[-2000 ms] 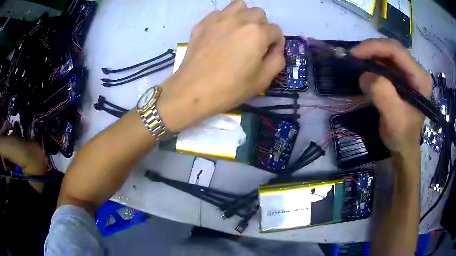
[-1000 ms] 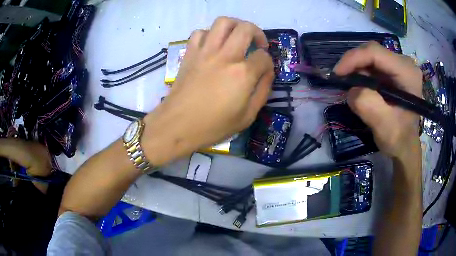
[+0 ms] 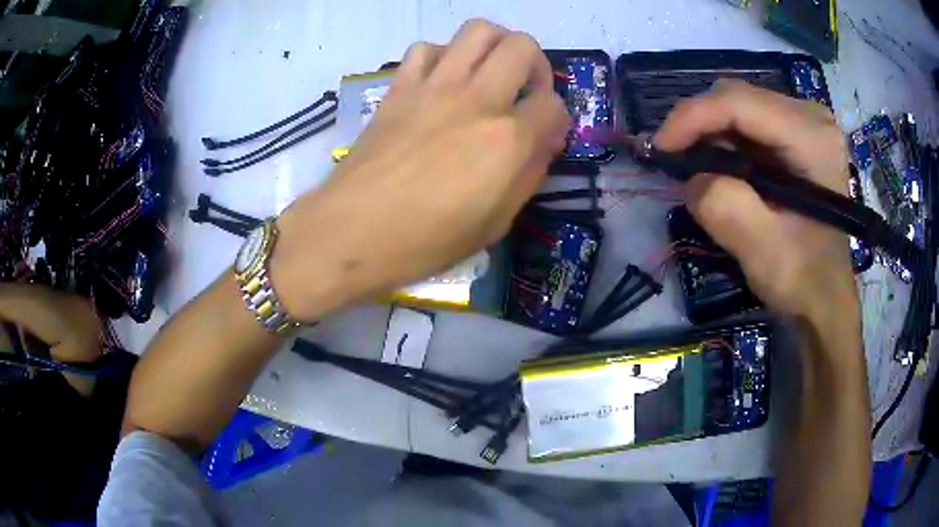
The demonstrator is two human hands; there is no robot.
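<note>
My right hand [image 3: 762, 190] holds the black soldering iron [image 3: 783, 196] like a pen. Its pinkish tip is at the blue circuit board [image 3: 589, 98] in the upper middle housing. My left hand [image 3: 453, 154] is at the left side of that board, fingertips bent together; what they pinch is hidden. It covers much of the upper battery [image 3: 360, 98]. A second battery [image 3: 448, 286] lies partly under my left wrist, beside another blue board [image 3: 566, 276]. A third battery [image 3: 587, 412] lies in a housing near the front edge.
Black housings [image 3: 710, 72] lie at upper right and beneath my right hand. Black charging cables [image 3: 412, 389] and a white card [image 3: 406, 338] lie in front. Dark assemblies [image 3: 93, 185] are piled left, near another person's arm [image 3: 51, 319]. Loose boards [image 3: 891, 196] lie right. A blue bin [image 3: 257, 448] is below.
The right hand and iron have moved left and down, bringing the tip onto the upper board. The left hand has shifted left. The bench items sit slightly higher and further left in view.
</note>
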